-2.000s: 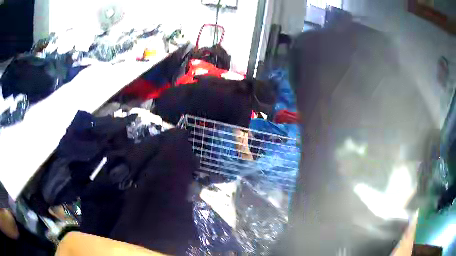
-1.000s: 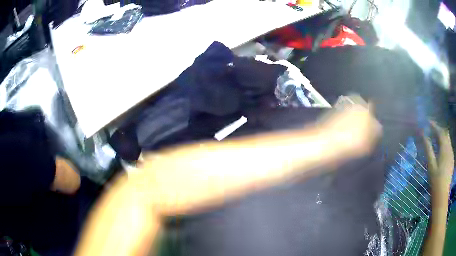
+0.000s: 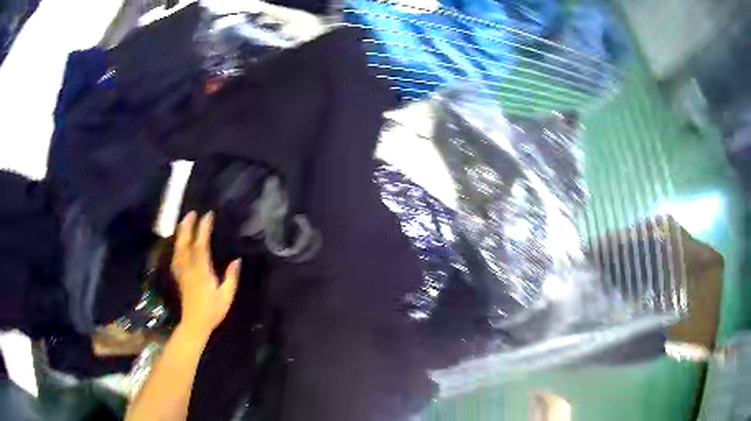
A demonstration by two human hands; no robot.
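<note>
Dark garments (image 3: 346, 214) lie in a wide matte heap across the left and middle of the view. My left hand (image 3: 202, 275) is over this heap, back up, fingers spread and thumb to the right, with nothing seen in it. A white strip (image 3: 174, 197) lies just above its fingertips. A curled grey piece (image 3: 288, 230) shows on the dark cloth right of the hand. My right hand is not in view. Bagged garments (image 3: 494, 197) in shiny clear film lie right of the dark cloth. The picture is blurred.
The wire basket's bars (image 3: 630, 177) run round the bagged garments at the top and right. Blue sacks (image 3: 445, 37) lie behind it. A brown cardboard box (image 3: 700, 284) stands at the right on the green floor (image 3: 494, 403). The white table (image 3: 29, 90) edges the upper left.
The view has swung down and right. My left hand, earlier reaching far across the dark cloth, is now back at the left with fingers spread. My right hand has left the view.
</note>
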